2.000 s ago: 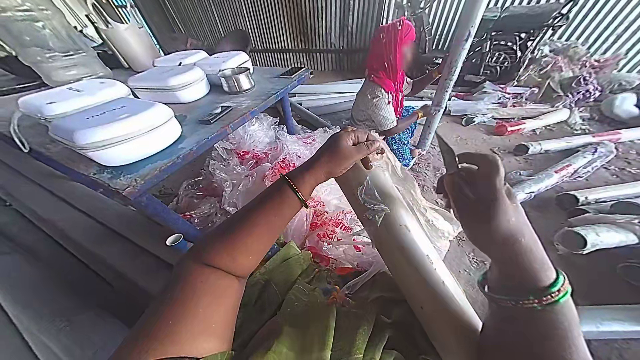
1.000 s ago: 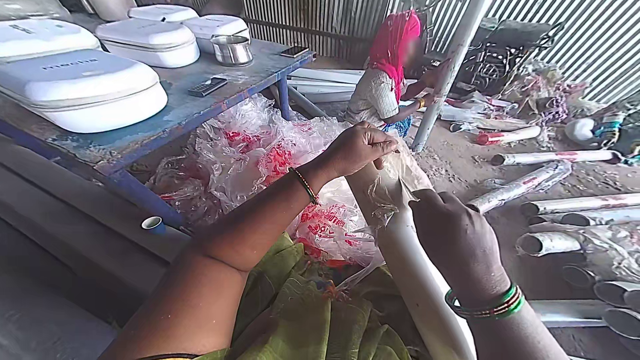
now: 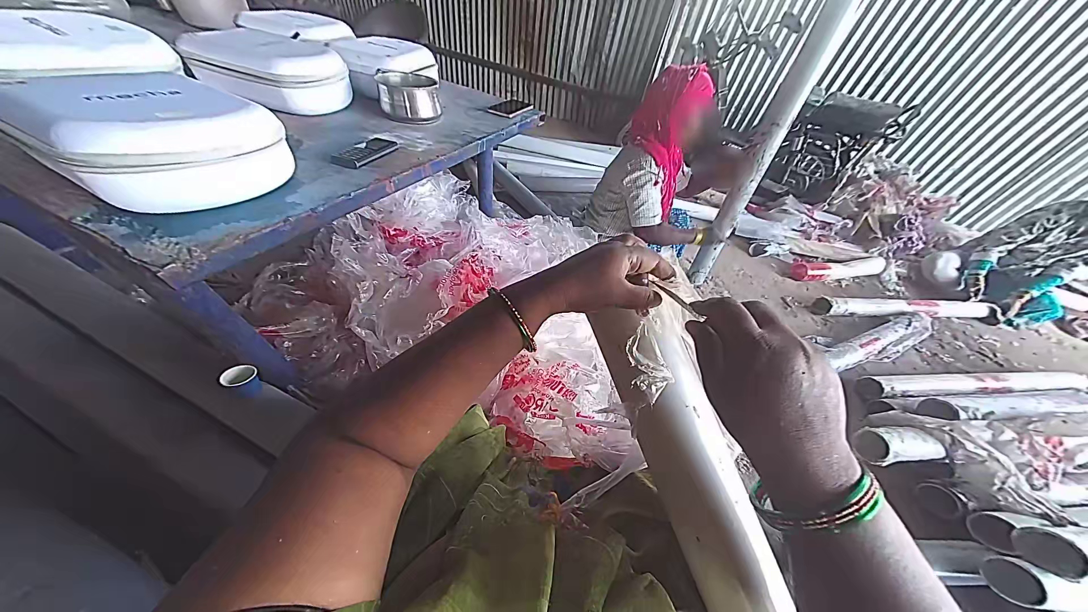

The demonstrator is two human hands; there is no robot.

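Observation:
A white plastic pipe [image 3: 697,476] slants from my lap up and away, with torn clear plastic film [image 3: 653,361] clinging to its upper part. My left hand [image 3: 616,276] pinches the film near the pipe's far end. Just right of it, my right hand [image 3: 765,382] is closed on a small thin blade [image 3: 676,299], whose tip points toward my left fingers and touches or nearly touches the film. Most of the blade's grip is hidden in my right fist. Behind the pipe lies a heap of crumpled clear plastic bags with red print [image 3: 463,280].
A blue table [image 3: 306,208] at left bears white cases [image 3: 170,144], a steel pot [image 3: 409,96] and phones. A small paper cup [image 3: 240,379] stands below it. Another person [image 3: 650,170] sits beside a metal post [image 3: 778,127]. More pipes [image 3: 969,382] lie on the ground at right.
The right hand, raised apart from the pipe with the blade upright two seconds ago, has come down and left to the film beside the left hand. The left hand still pinches the film.

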